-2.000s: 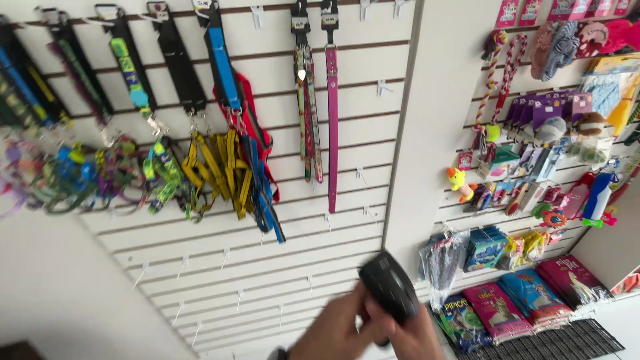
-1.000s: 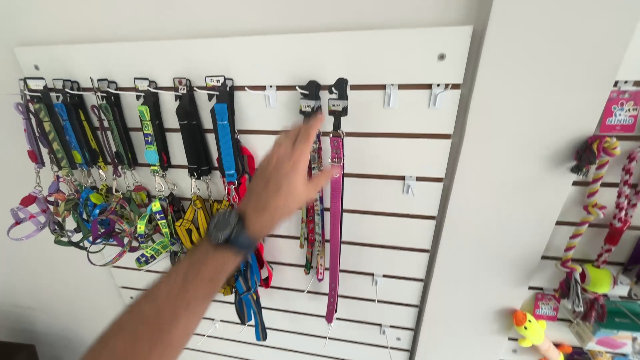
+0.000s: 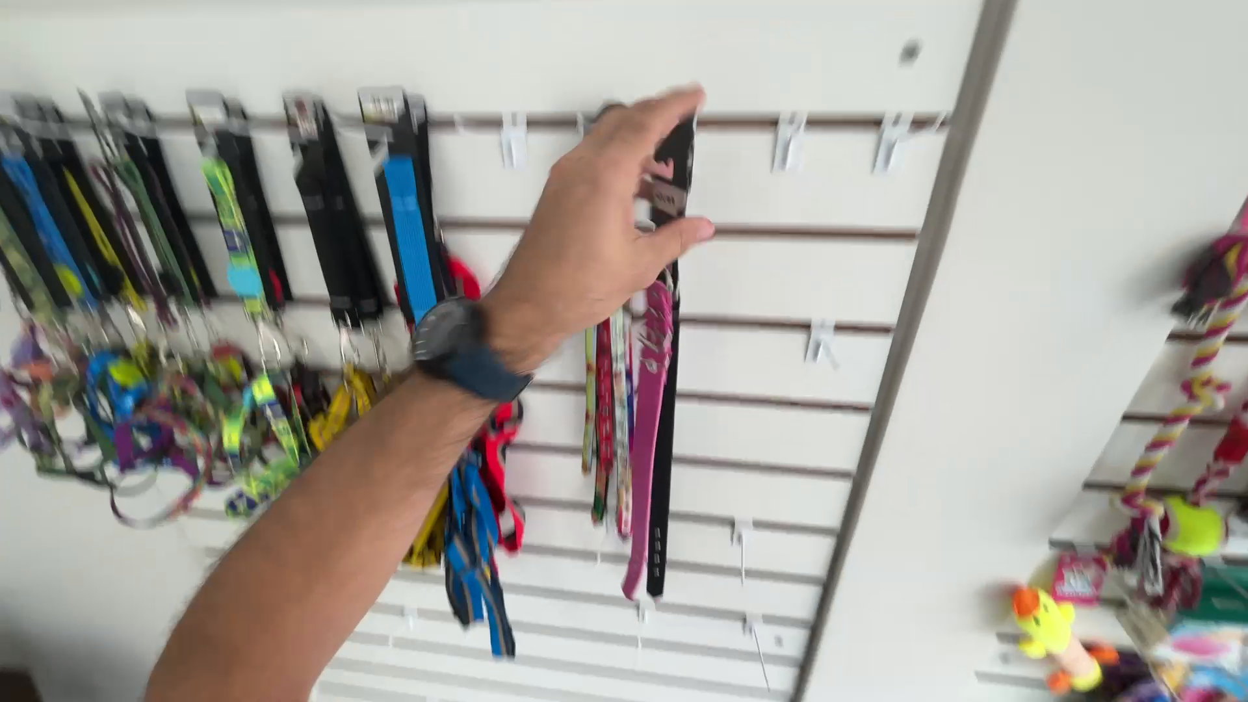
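Observation:
My left hand [image 3: 609, 210], with a dark watch on its wrist, reaches up from the lower left to the slatwall [image 3: 760, 283]. Its thumb and fingers are apart around the black header card [image 3: 673, 171] of the hanging straps; whether it touches the card cannot be told. Below the palm hang a pink strap [image 3: 645, 448] and, just right of it, a black strap [image 3: 663, 487] with holes near its end. Thin patterned straps [image 3: 604, 419] hang to their left, their tops hidden by my hand. My right hand is out of view.
Leashes on black cards, such as a blue leash [image 3: 409, 234], and harnesses [image 3: 146, 409] hang at left. White hooks [image 3: 790, 141] stick out at right. Beyond a grey edge strip [image 3: 902, 331] hang a rope toy [image 3: 1170, 429] and a yellow duck toy [image 3: 1048, 624].
Two seconds ago both hands were low, around a black object; now only my left hand shows, raised to the straps. The black strap now shows beside the pink one. The view has moved closer.

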